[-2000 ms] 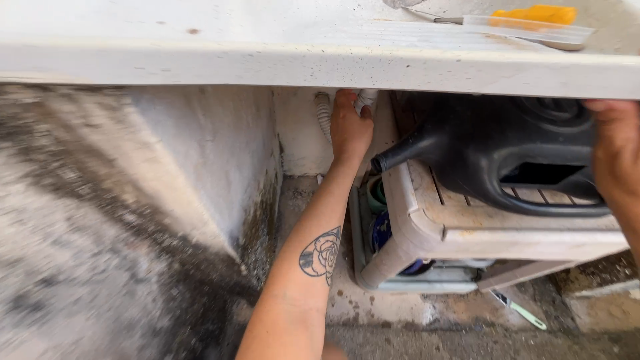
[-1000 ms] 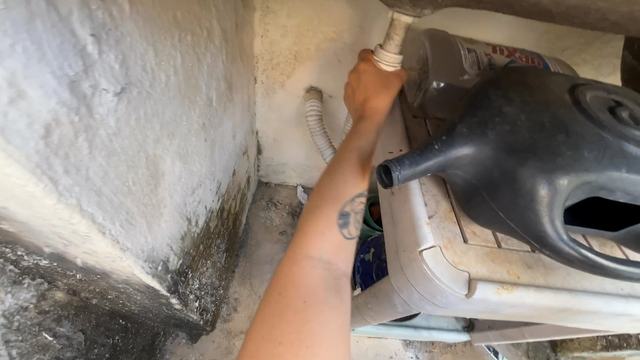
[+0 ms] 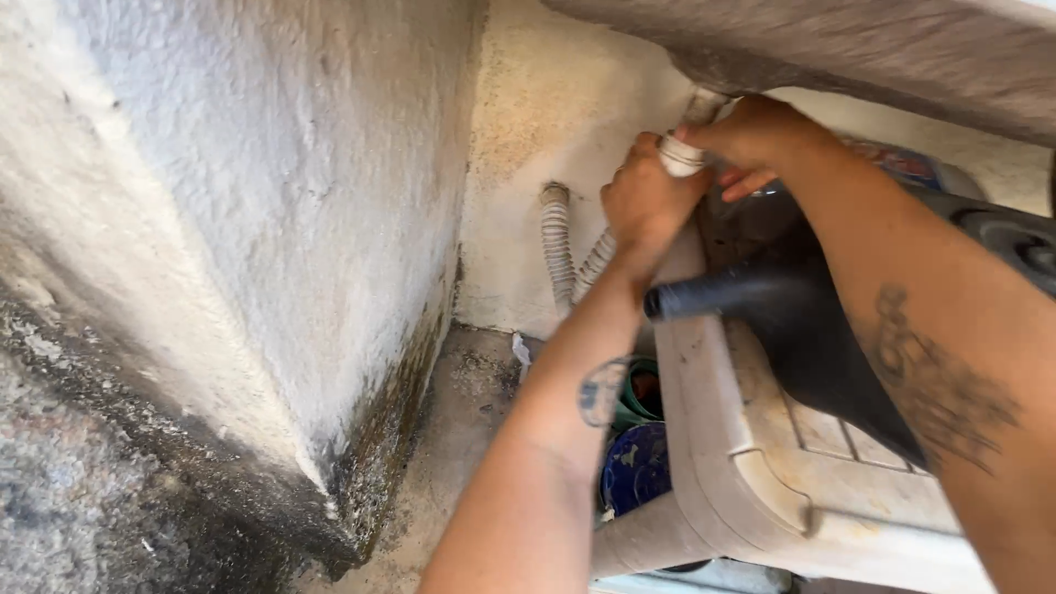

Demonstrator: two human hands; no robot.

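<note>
Under the basin, a white corrugated drain hose comes out of the wall, bends down and rises to a white pipe fitting. My left hand grips the hose just at that fitting. From the right, my right hand reaches in with its thumb at the fitting's upper rim, below the drain pipe. Some of its fingers are spread; how firmly it holds the fitting is not clear. The hose's lower bend is partly hidden by my left forearm.
A black plastic watering can lies on a cream plastic stool at the right, beside a clear plastic container. Blue and green containers are beneath the stool. A rough white wall stands at the left.
My right hand, at the basin's edge two seconds ago and out of view one second ago, is now at the fitting. My left hand remains on the hose. The view has moved in under the basin.
</note>
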